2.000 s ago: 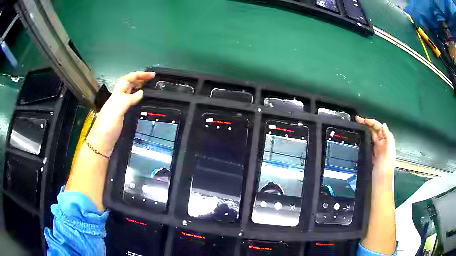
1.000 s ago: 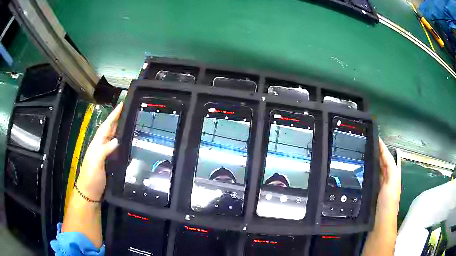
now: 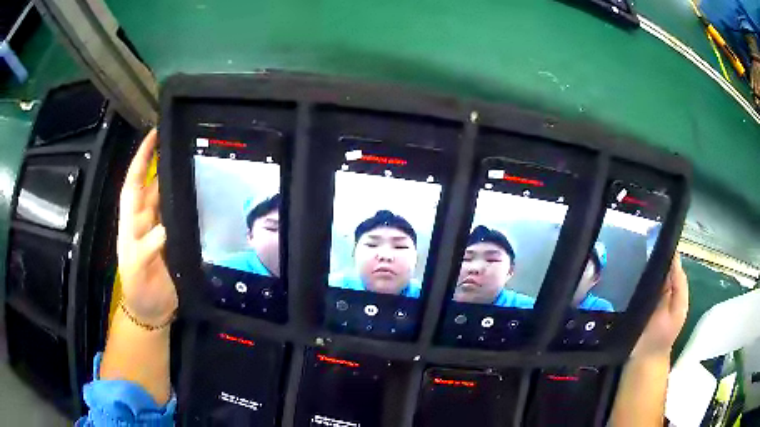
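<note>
A black phone tray [image 3: 302, 208] with four slots is held raised and tilted toward me. Each slot holds a smartphone [image 3: 386, 233] with a lit camera screen, a red text line at top and round icons at bottom. The pictures show a person in a dark cap and blue clothing. My left hand [image 3: 148, 242] grips the tray's left edge. My right hand [image 3: 669, 310] grips its right edge, its fingers partly hidden behind the tray. Below, a second row of phones [image 3: 454, 400] shows dark screens with red text, cut off by the bottom edge.
Another black tray of dark phones [image 3: 48, 192] lies at the left beside a metal post [image 3: 104, 62] and yellow tape. The green mat [image 3: 333, 42] spans the back. A tray corner [image 3: 612, 10], a yellow-handled tool [image 3: 727, 48] and blue cloth are at top right. White sheets [image 3: 721, 334] are at right.
The held tray has come up closer and tilted toward me, hiding the row behind it. The phone pictures changed from ceiling lights and cap tops to full faces.
</note>
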